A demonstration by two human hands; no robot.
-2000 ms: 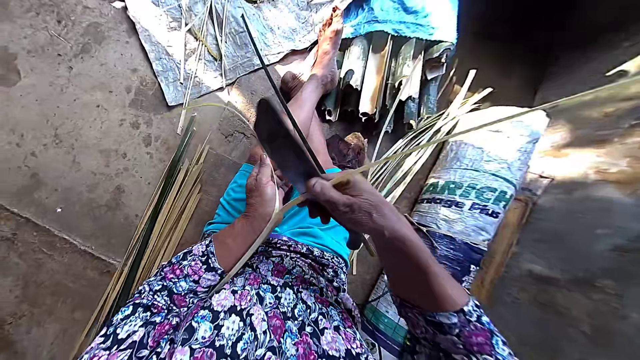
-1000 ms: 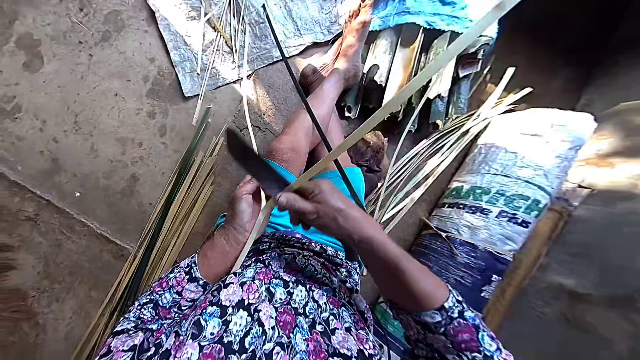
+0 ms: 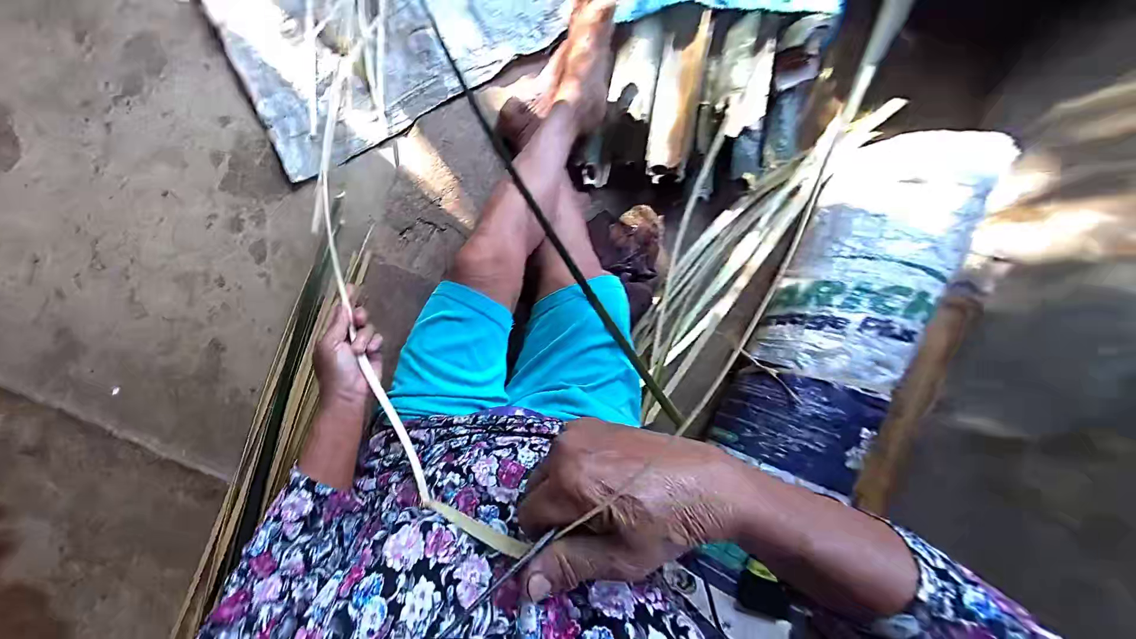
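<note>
A long pale bamboo strip (image 3: 395, 426) runs through the fingers of my left hand (image 3: 349, 351), which is raised at the left, and bends down towards my lap. My right hand (image 3: 621, 506), low over the floral cloth, pinches the strip near its thumb. A thin dark edge (image 3: 501, 581) shows under that thumb, perhaps the knife blade seen edge-on; the knife's handle is hidden. One length of the strip, or another strip, rises from the right hand to the upper right. A dark green strip (image 3: 550, 226) slants across my legs and ends near the right wrist.
Pale strips (image 3: 710, 284) lie in a bundle right of my legs, beside a printed sack (image 3: 887, 257) and a wooden pole (image 3: 914, 399). Split bamboo pieces (image 3: 679, 98) are at the top. More strips (image 3: 280, 426) lie at the left. A silvery sheet (image 3: 293, 106) covers floor ahead.
My hands, close together at the knife before, are now well apart. The right hand has come down to my lap; the broad knife blade no longer shows.
</note>
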